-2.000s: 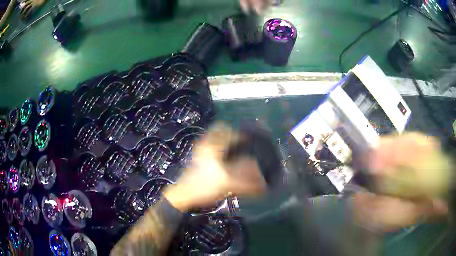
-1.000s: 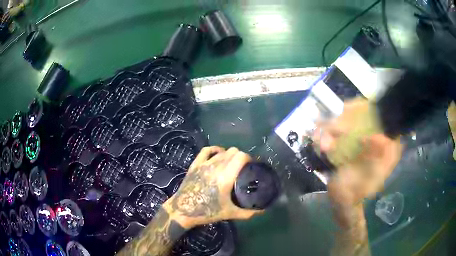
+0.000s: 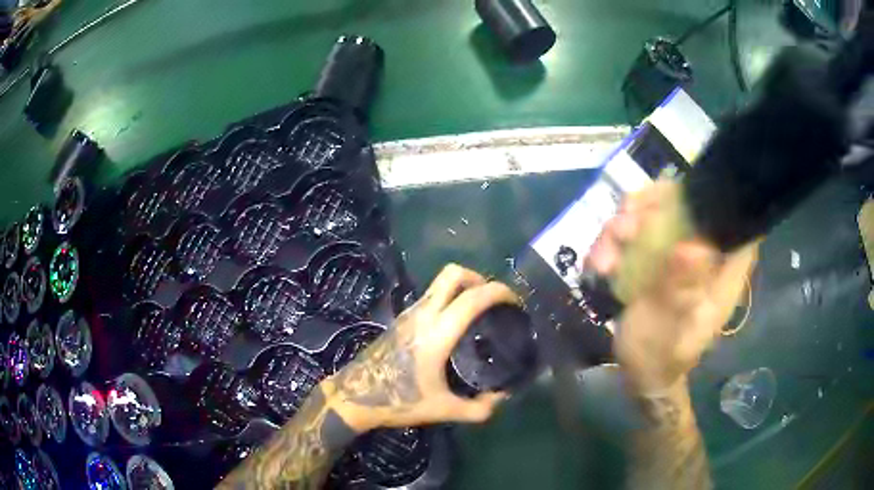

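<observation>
My left hand (image 3: 422, 359) is closed round a black cylindrical unit (image 3: 496, 346), its plain dark end facing up, over the bench left of the feeder. My right hand (image 3: 671, 278) is shut on an electric screwdriver (image 3: 767, 153), whose thick black body slants up to the right; a yellowish wrap shows under the fingers. The lower end of the screwdriver is near the front of the white, blue-edged screw feeder (image 3: 594, 215) and apart from the unit. The tip is blurred, and my hand hides part of the feeder.
A black blister tray (image 3: 235, 325) lies at the left, with lit round units (image 3: 63, 271) beyond it. Black cylinders (image 3: 517, 29) lie on the green belt behind the pale rail (image 3: 498, 156). A clear plastic cup (image 3: 747, 397) sits at lower right; small specks dot the bench.
My left hand was blurred two seconds ago and now holds the unit steady, end up. My right hand has moved left across the feeder with the screwdriver. Cylinders on the belt have shifted.
</observation>
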